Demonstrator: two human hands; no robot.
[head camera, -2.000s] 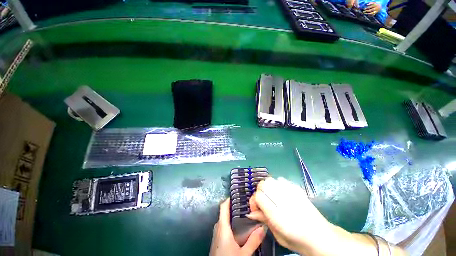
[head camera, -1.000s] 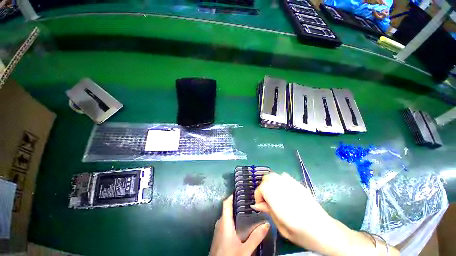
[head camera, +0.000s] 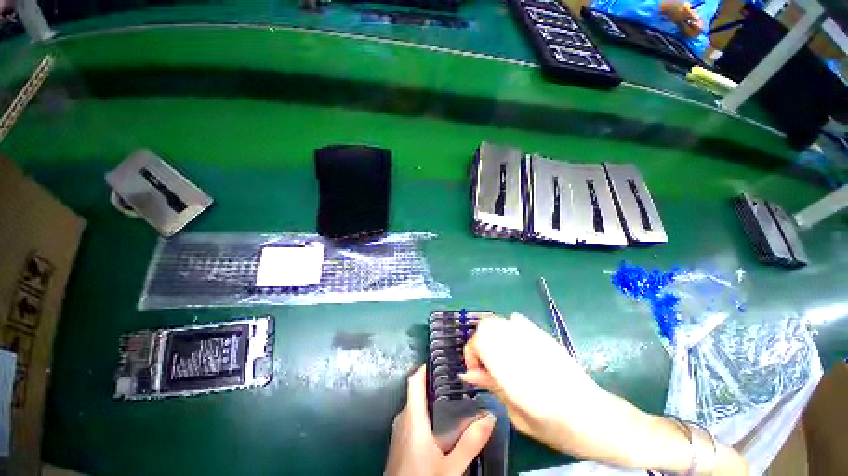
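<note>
My left hand (head camera: 432, 442) is wrapped around the lower end of a fanned, stepped stack of grey back covers (head camera: 450, 358) at the bottom centre. Small blue film tabs (head camera: 462, 317) show at the stack's far edge. My right hand (head camera: 521, 372) rests against the right side of the steps, with thumb and fingers pinched together. Whether a tab is between those fingertips is hidden. Tweezers (head camera: 557, 318) lie on the bench just beyond my right hand. A loose pile of blue film scraps (head camera: 651, 290) lies to the right.
Cover stacks (head camera: 576, 203) and a black stack (head camera: 353, 191) stand behind. A single cover (head camera: 160, 191), adhesive sheet (head camera: 209, 271) and open handset (head camera: 195, 357) lie left. A carton (head camera: 33, 307) stands far left, a clear bag (head camera: 744, 372) right. Parts trays (head camera: 563, 42) and a person's hand are beyond.
Fewer blue tabs show along the stepped edges than two seconds ago. My right hand remains at the stack's right side. The whole view has shifted slightly.
</note>
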